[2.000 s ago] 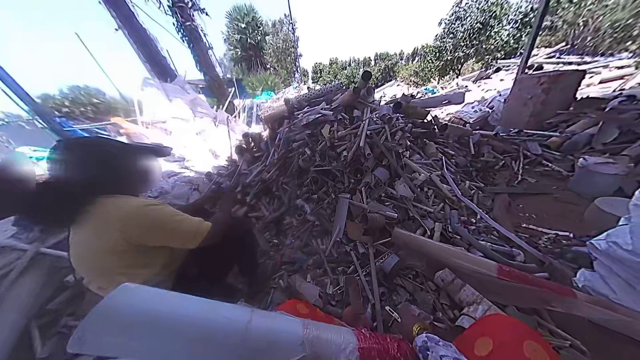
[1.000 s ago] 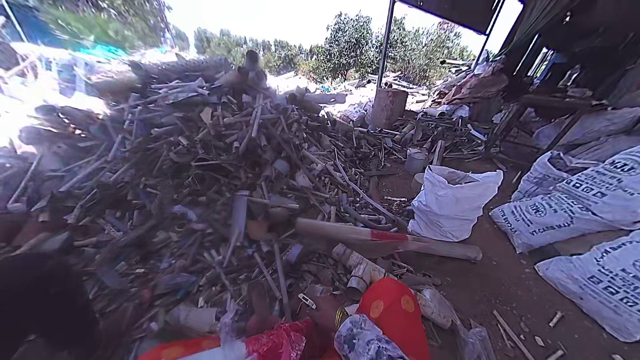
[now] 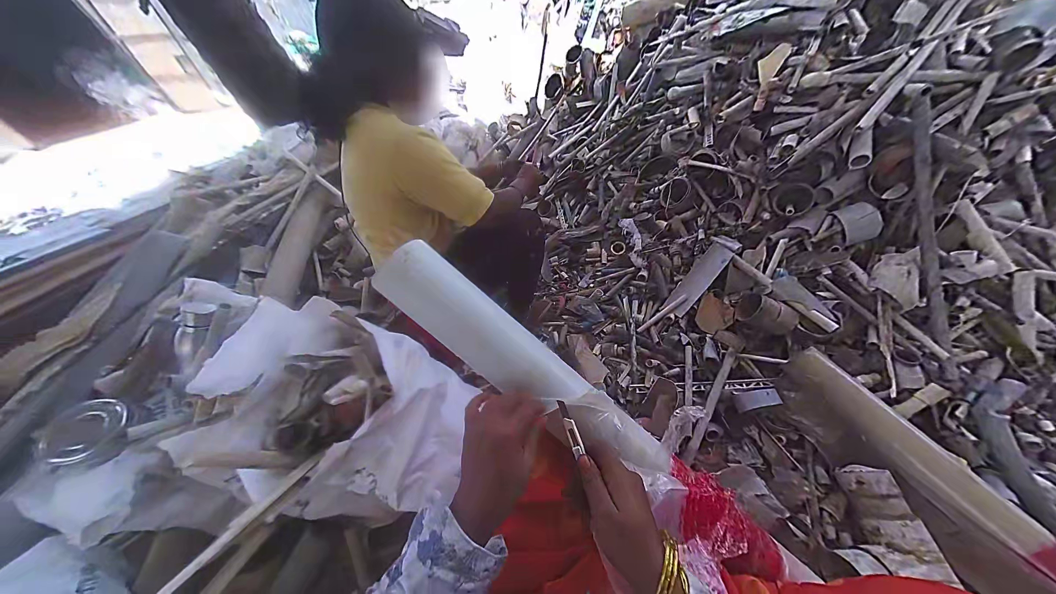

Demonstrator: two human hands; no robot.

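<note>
A long pale pipe (image 3: 495, 330) lies slantwise across my lap, with clear plastic film (image 3: 619, 425) wrapped round its nearer part and red film (image 3: 734, 520) beyond my right wrist. My left hand (image 3: 499, 454) is at the pipe's near side, its fingers bent at the film's edge; the fingers are blurred. In my right hand (image 3: 615, 507), with gold bangles at the wrist, is a utility knife (image 3: 571, 431), its blade pointing up beside the pipe and the film.
A person in a yellow shirt (image 3: 412, 177) sits just past the pipe's far end. A large heap of scrap pipes (image 3: 792, 198) rises ahead and to the right. White sacking (image 3: 412, 421) and a glass jar (image 3: 82, 429) lie at left. A thick pipe (image 3: 916, 454) slants at right.
The view has swung left and down. One second ago the knife showed in my right hand low in the view; now both my hands are together at the wrapped pipe.
</note>
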